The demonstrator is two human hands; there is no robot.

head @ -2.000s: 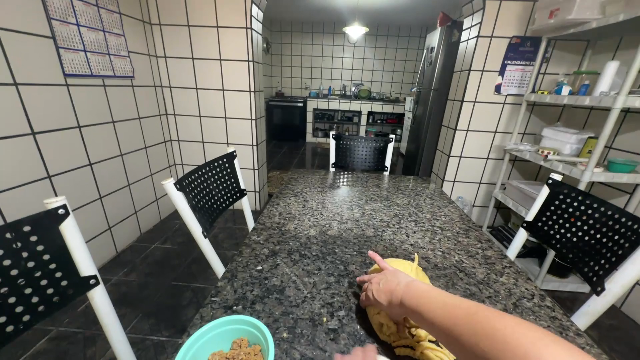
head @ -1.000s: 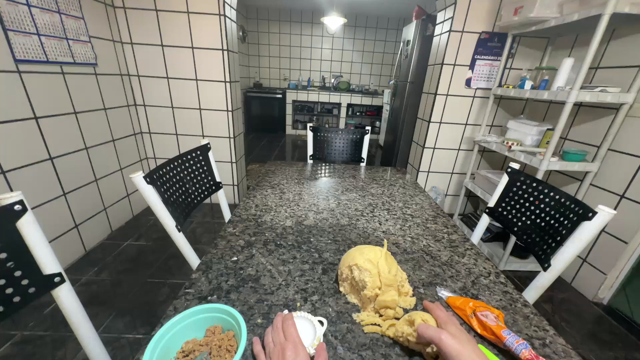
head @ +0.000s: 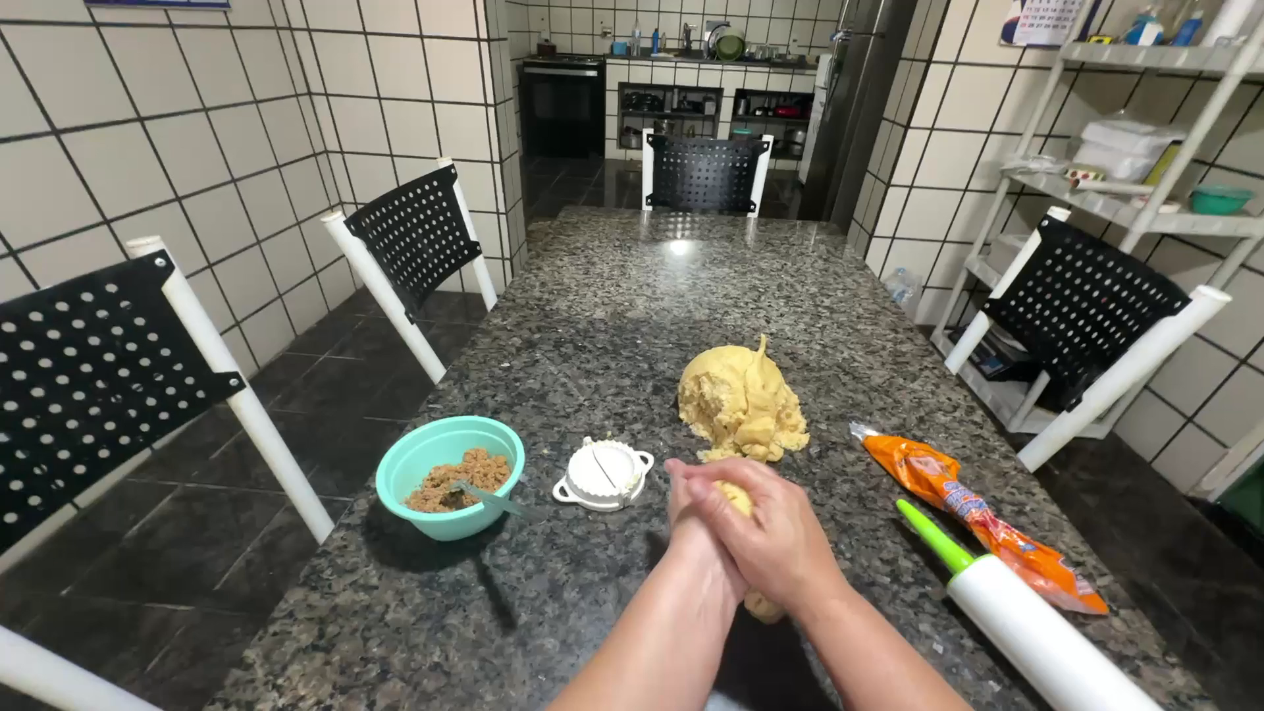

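My left hand (head: 691,513) and my right hand (head: 765,523) are pressed together around a small piece of yellow dough (head: 734,497), which shows between the fingers. Just beyond them a large lump of yellow dough (head: 741,400) rests on the granite table, its near side torn and crumbly. Left of my hands lies a white plastic dough press (head: 603,474), which looks folded shut, with bits of dough at its edge. Farther left stands a turquoise bowl (head: 395,484) of brown crumbly filling (head: 459,481) with a spoon (head: 494,501) in it. Part of another dough piece (head: 762,606) shows below my hands.
A rolling pin (head: 1047,632) with a white barrel and green handle lies at the right, beside a twisted orange plastic package (head: 973,509). Black and white chairs (head: 415,237) surround the granite table (head: 632,296). A white shelf unit (head: 1116,197) stands at the right wall.
My left hand has moved right from the white press to join my right hand. Both now enclose a piece of dough. One second ago my right hand was at dough beside the large lump.
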